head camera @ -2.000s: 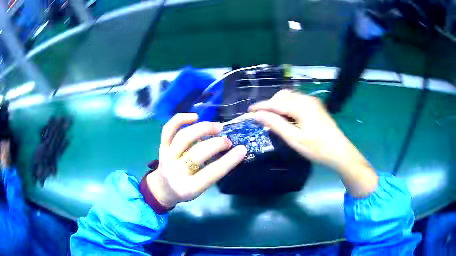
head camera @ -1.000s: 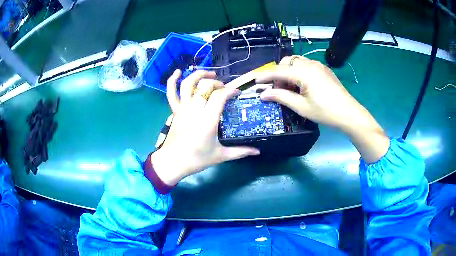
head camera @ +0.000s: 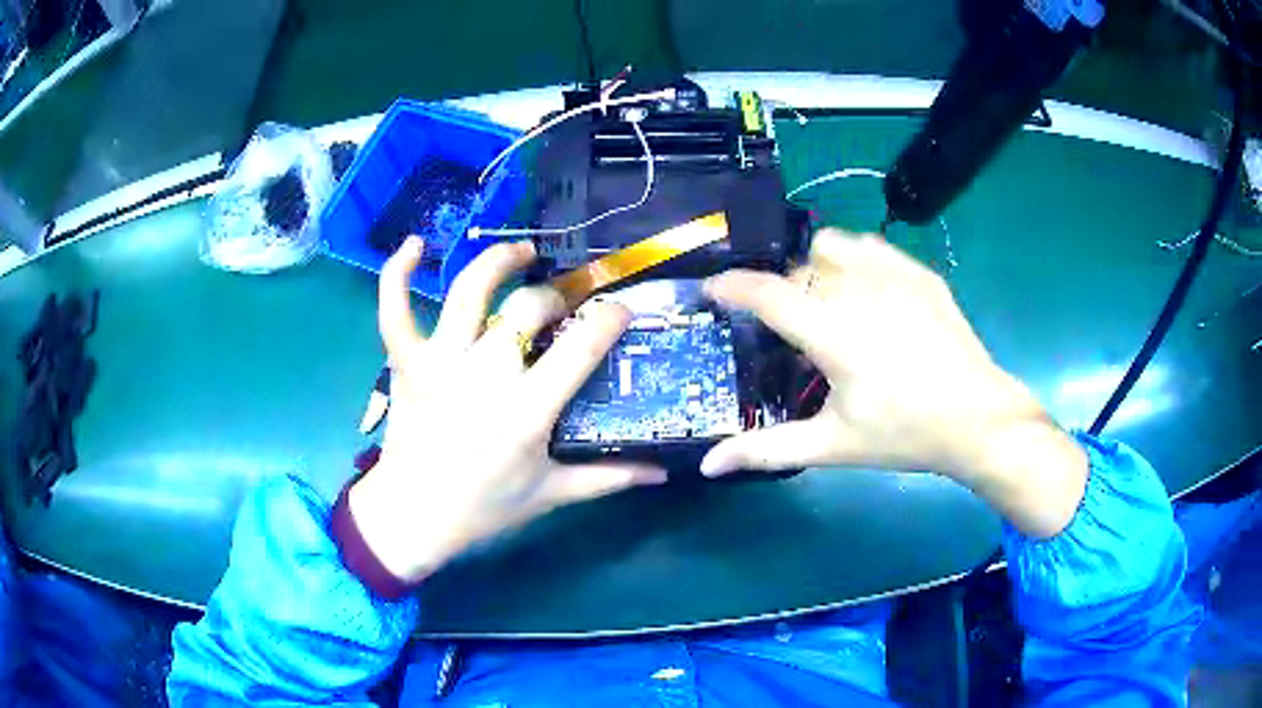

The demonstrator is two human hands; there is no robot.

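The black device housing [head camera: 692, 198] lies on the green bench. A blue-white circuit board [head camera: 657, 380] lies flat at its near end. An orange-yellow flat cable [head camera: 644, 260] runs diagonally across the housing behind the board. My left hand [head camera: 478, 401] grips the near left part, index finger at the board's far left corner and thumb at the front edge. My right hand [head camera: 900, 367] grips the near right part, index finger at the board's far edge and thumb at the front. The fingers hide the board's left edge and the housing's corners.
A blue bin [head camera: 363, 197] with dark bits and a clear plastic bag [head camera: 249, 238] stand left of the housing. A dark pile of strips [head camera: 53, 394] lies far left. A black electric screwdriver [head camera: 969, 125] hangs at upper right, near a black cord [head camera: 1176, 297]. A white cable [head camera: 651, 163] crosses the housing.
The view has steadied, and the housing and bin appear further left. My right hand has opened from the board's far edge, its thumb now at the front edge. The orange cable is more exposed.
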